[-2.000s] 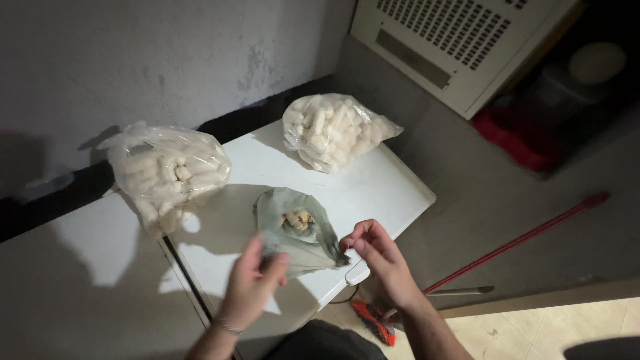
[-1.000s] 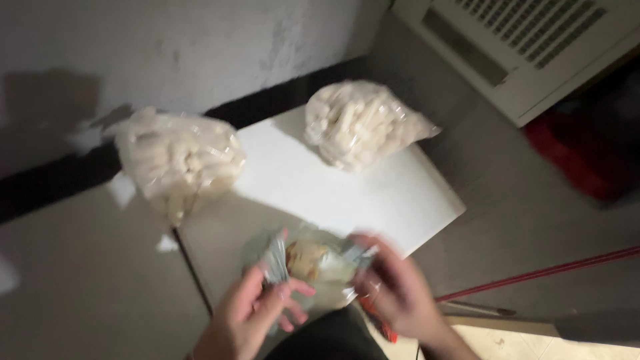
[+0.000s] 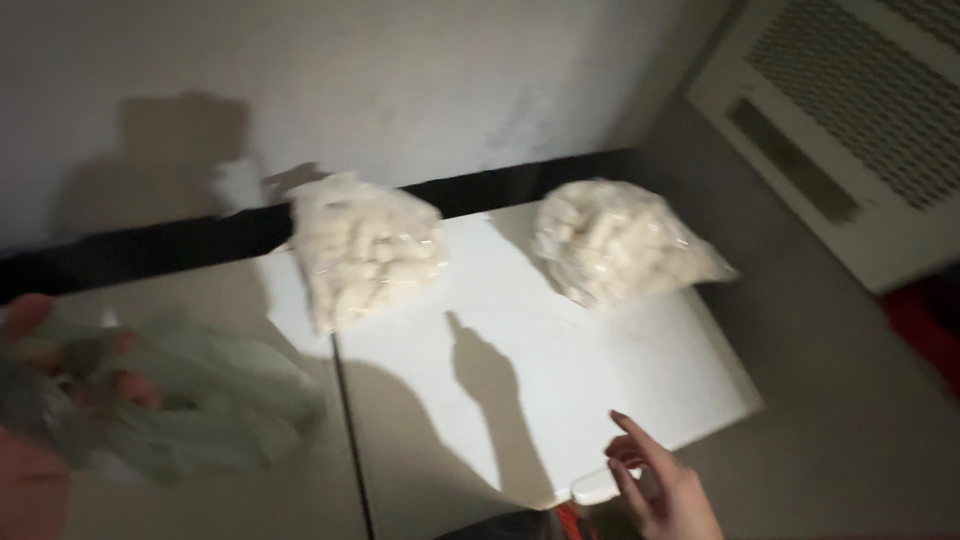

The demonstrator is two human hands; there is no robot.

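Note:
At the far left, my left hand (image 3: 82, 375) grips a thin greenish plastic bag (image 3: 217, 390), both blurred by motion. What the bag holds does not show. My right hand (image 3: 660, 480), fingers apart and holding nothing, is at the lower right beside the near edge of a white surface (image 3: 600, 367). Two clear plastic bags of pale, finger-shaped pieces rest farther back: one bag (image 3: 375, 255) left of centre over a dark seam, the other bag (image 3: 622, 240) toward the back right.
A beige vented panel (image 3: 840, 112) stands at the upper right, with a red object (image 3: 926, 330) below it. A wall (image 3: 420, 82) with a dark band (image 3: 510, 184) along its foot runs behind the surface. Something red-orange (image 3: 574, 521) shows below the near edge.
The greenish bag was between both hands in front of me; my left hand has carried it to the far left. My right hand has let go of it. The view has shifted.

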